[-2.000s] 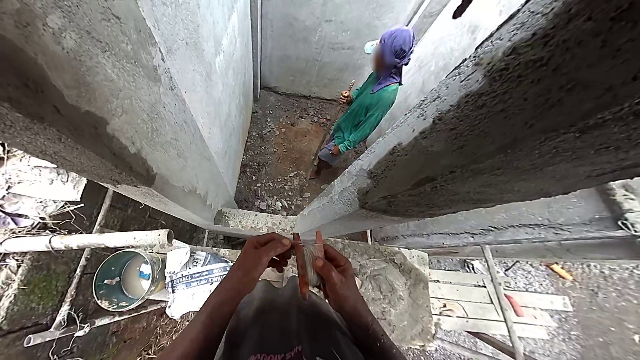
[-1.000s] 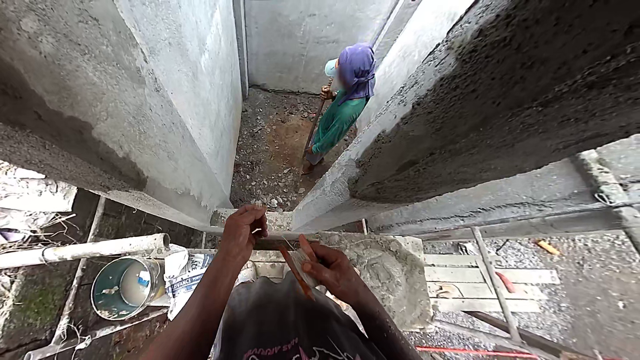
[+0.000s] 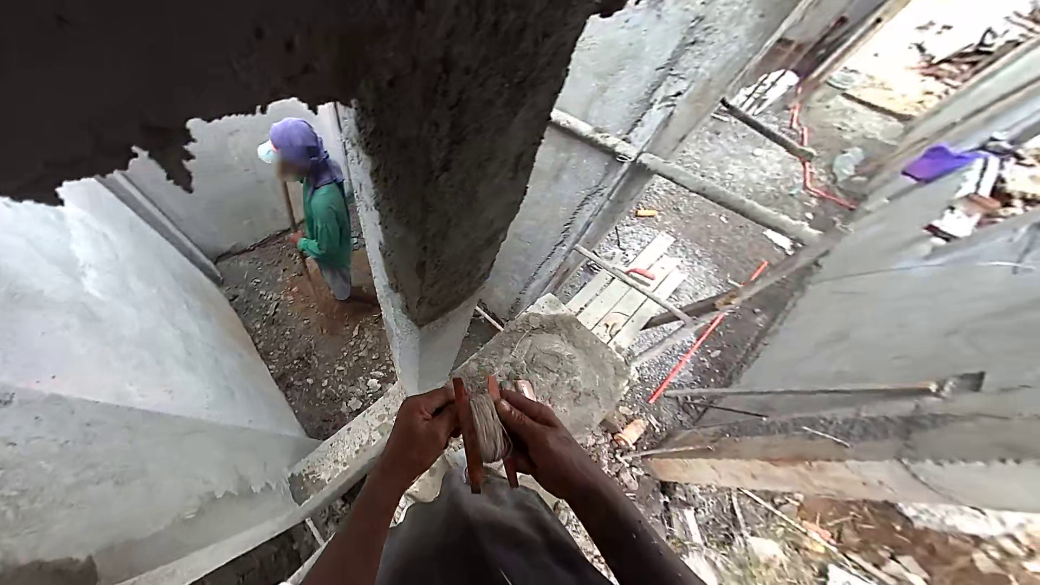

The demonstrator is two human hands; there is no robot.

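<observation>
A wooden line winder (image 3: 469, 439) with reddish-brown side bars is held between my hands, in front of my dark shirt. Pale string (image 3: 488, 429) is wound thickly around its middle. My left hand (image 3: 422, 432) grips the left bar near its upper end. My right hand (image 3: 538, 439) is closed on the right bar, with its thumb by the string. Just beyond the winder lies a board (image 3: 569, 361) covered with grey wet mortar.
A person in a green top and purple head cover (image 3: 325, 219) stands below, holding a long handle. A rough concrete column (image 3: 455, 162) rises ahead. Bamboo poles (image 3: 691, 183), pale slats (image 3: 630, 288) and a low wall (image 3: 349, 447) surround me. Rubble lies at the lower right.
The view has swung strongly to the right. My hands have come to the winder's two side bars, and its wound string now shows between them. The other person stands more upright.
</observation>
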